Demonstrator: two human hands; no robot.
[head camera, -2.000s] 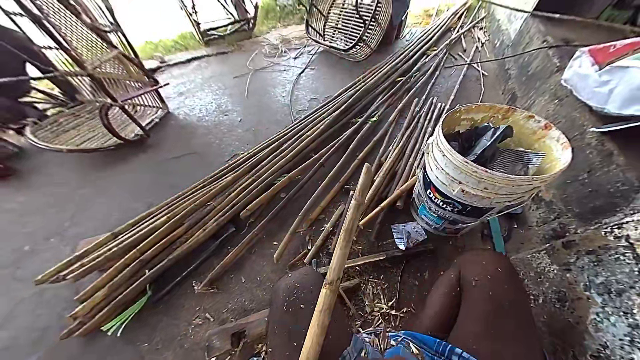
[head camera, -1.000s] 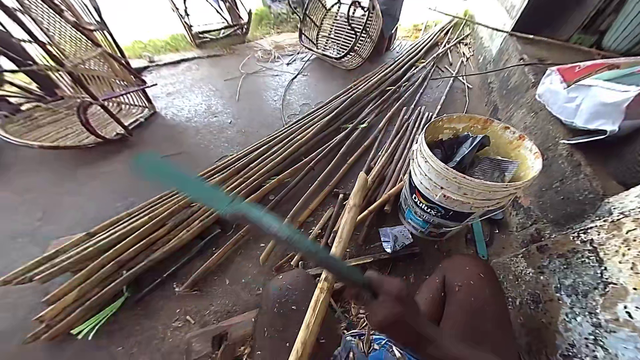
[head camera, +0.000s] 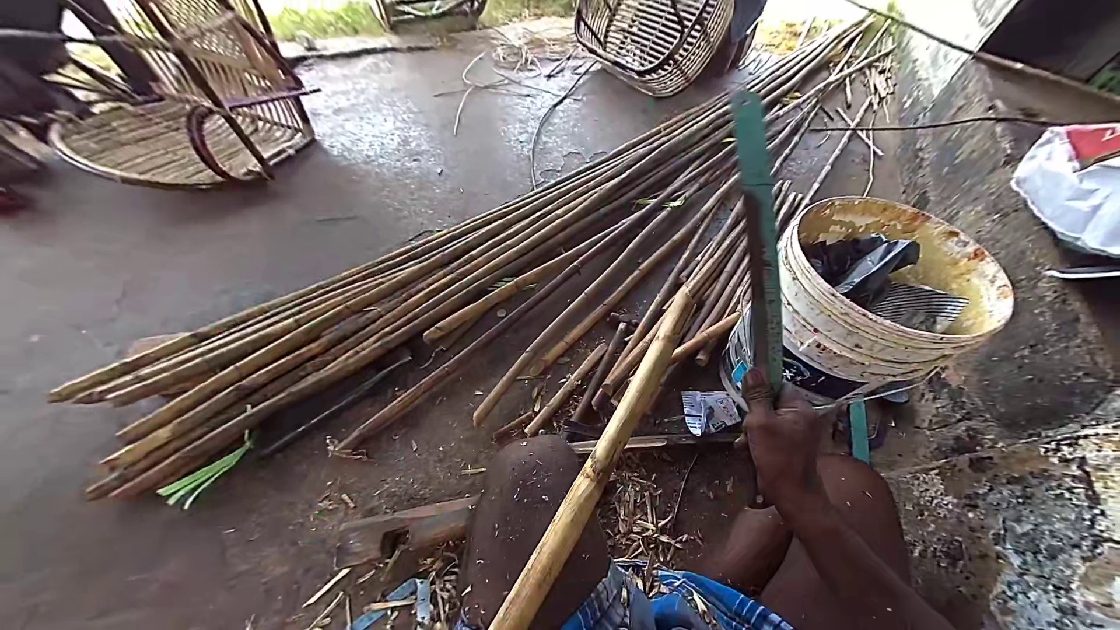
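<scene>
My right hand is closed on the lower end of a long green-painted blade tool, held upright in front of the paint bucket. Between my knees a peeled cane pole slants up and forward, its near end running out at the bottom edge. My left hand is out of sight. Beyond my knees, a large bundle of long cane poles lies across the floor, with shorter sticks beside it. Pale shavings cover the ground between my legs.
A stained white paint bucket holding dark plastic stands at the right, near a rough low wall. A crumpled packet lies beside it. Woven cane chair and basket-like cane piece stand farther off. A wooden block lies left of my knee.
The green blade tool, not in view two seconds ago, was slanted left across the pole one second ago; my right hand now holds it upright at the right of the pole.
</scene>
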